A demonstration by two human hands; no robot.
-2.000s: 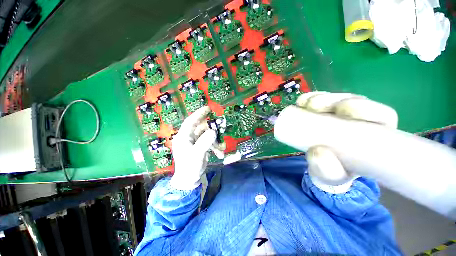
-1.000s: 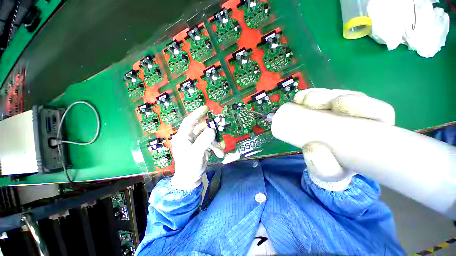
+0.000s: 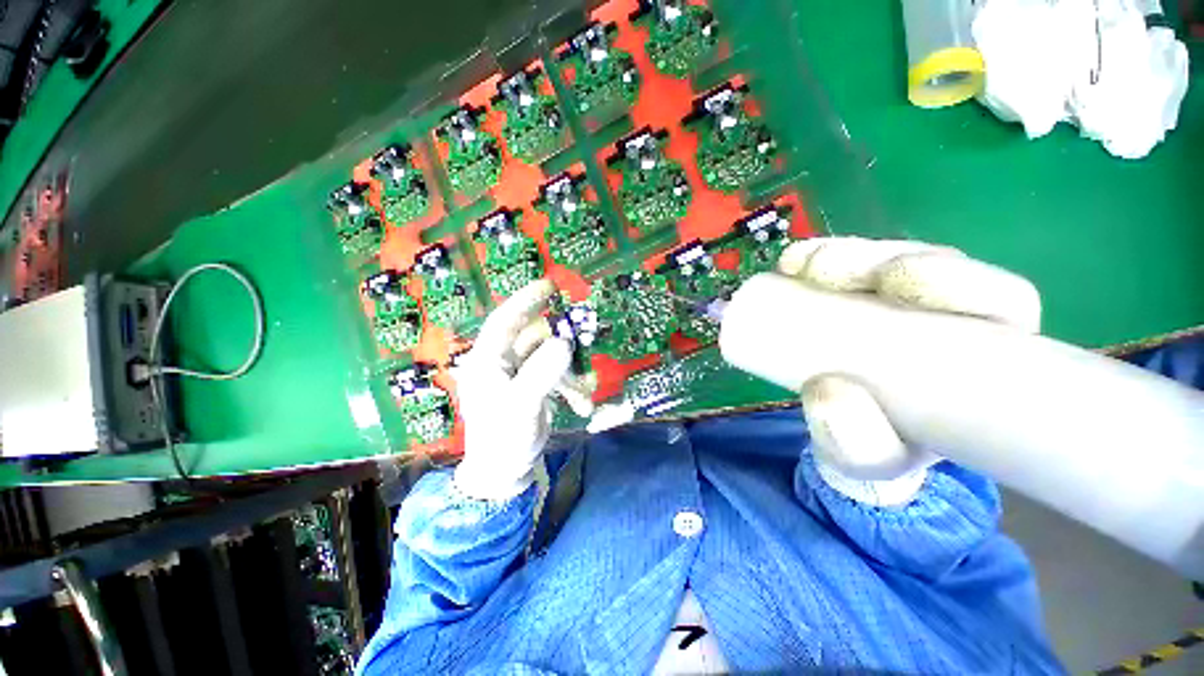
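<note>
My gloved left hand point(image 3: 508, 383) holds a green circuit board point(image 3: 634, 314) by its black-and-white end, over the near row of the clear blister tray point(image 3: 819, 132). My gloved right hand point(image 3: 871, 357) grips a large white dispensing syringe point(image 3: 977, 396). Its thin dispensing needle point(image 3: 713, 310) points left at the held board; whether the tip touches the board is too small to tell. Several rows of other circuit boards point(image 3: 576, 218) lie in the tray on orange-red foam point(image 3: 660, 95). The near-row boards beside the syringe are partly covered by my right hand.
A grey-white box point(image 3: 53, 376) with a looped cable point(image 3: 258, 324) stands at the left. A clear barrel with a yellow end point(image 3: 945, 77) and a crumpled white cloth point(image 3: 1103, 79) lie at the upper right. A dark belt point(image 3: 238, 106) runs at the upper left.
The syringe and my right hand have shifted very slightly left since the oldest frame. My left hand and the held board look the same.
</note>
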